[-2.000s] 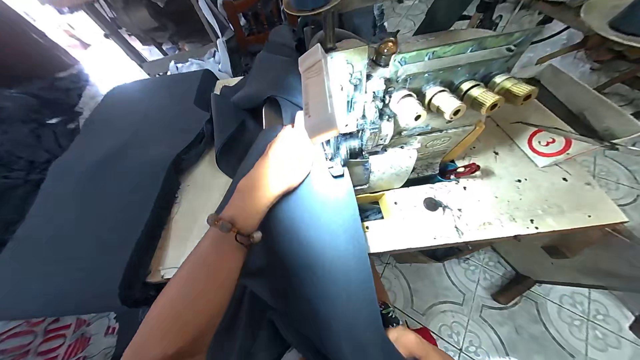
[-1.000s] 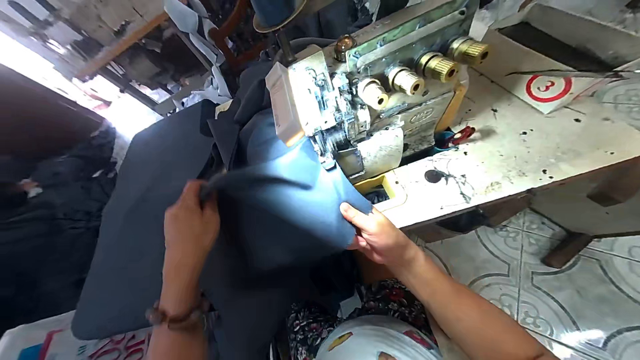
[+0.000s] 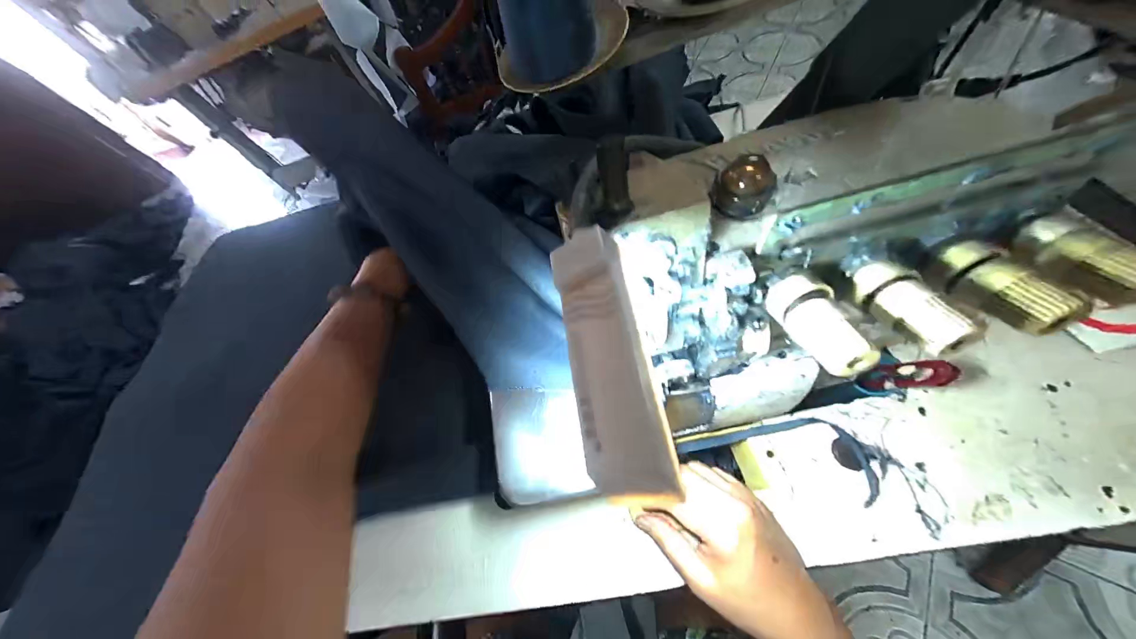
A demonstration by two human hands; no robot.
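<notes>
An overlock sewing machine (image 3: 710,302) with several brass tension knobs stands right of centre, a pale guard on its front. Dark blue fabric (image 3: 479,266) stretches from the upper left down to the machine's metal plate (image 3: 537,444). My left hand (image 3: 383,273) lies at the fabric's left side, partly tucked under or behind it, so its fingers are hidden. My right hand (image 3: 710,524) is at the front edge of the machine, just below the guard's lower end, with its fingertips partly hidden. Whether it grips anything is unclear. Red-handled thread snips (image 3: 914,374) lie below the knobs.
A large dark fabric pile (image 3: 195,399) covers the left side. The pale table (image 3: 1003,444) bears loose thread ends. A thread cone (image 3: 550,44) stands behind the machine, near a wooden chair (image 3: 435,62). Patterned floor tiles (image 3: 941,595) show at the lower right.
My left hand has moved forward along the fabric. My right hand has left the cloth it held and is by the machine's front. The fabric now reaches toward the upper left. The view is closer to the machine.
</notes>
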